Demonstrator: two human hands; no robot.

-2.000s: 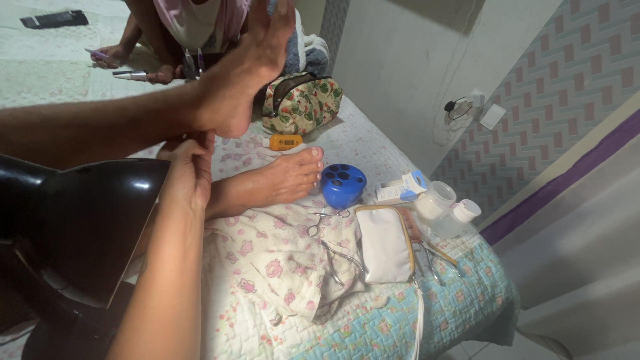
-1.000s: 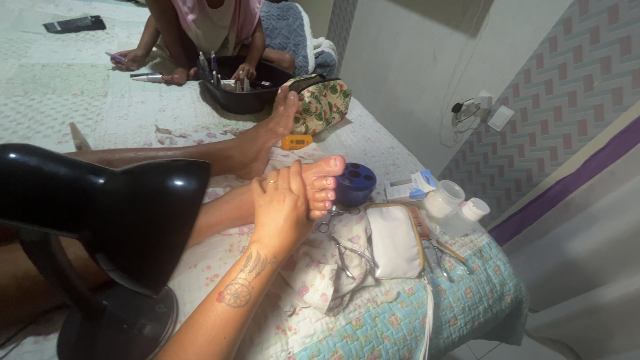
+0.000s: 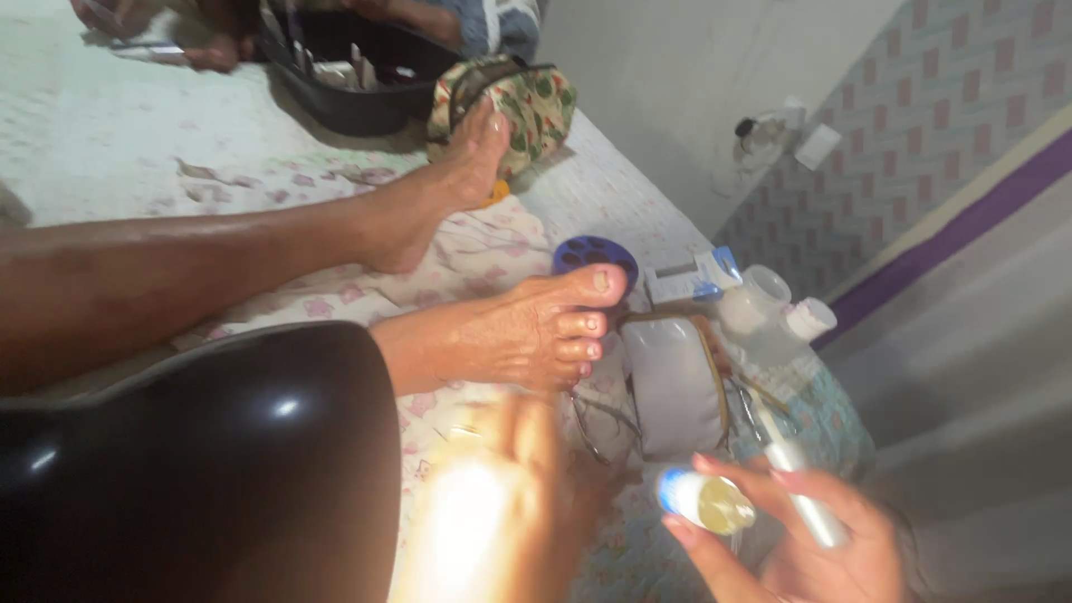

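My right hand (image 3: 804, 528) pinches a small bottle of yellowish liquid with a white and blue label (image 3: 706, 502) between thumb and finger. The same hand also holds a white-handled applicator (image 3: 808, 494) with its thin end pointing up. My left hand (image 3: 502, 477), blurred and glaring under bright light, is just below a person's near foot (image 3: 502, 335); whether it holds anything cannot be told. That foot lies with its toes beside a blue holder with round holes (image 3: 595, 251). The person's other foot (image 3: 444, 193) rests farther back, against a patterned pouch (image 3: 536, 109).
A black lamp head (image 3: 209, 469) fills the lower left. Right of the near foot are a white pouch (image 3: 677, 385), metal tools (image 3: 590, 431), a small box (image 3: 682, 280) and white containers (image 3: 754, 301). A black basin (image 3: 360, 105) stands behind, beside another person's hands (image 3: 213, 52).
My left hand has come off the near foot, which it covered a second ago. My right hand has come into view with the bottle and the applicator. The view has moved noticeably.
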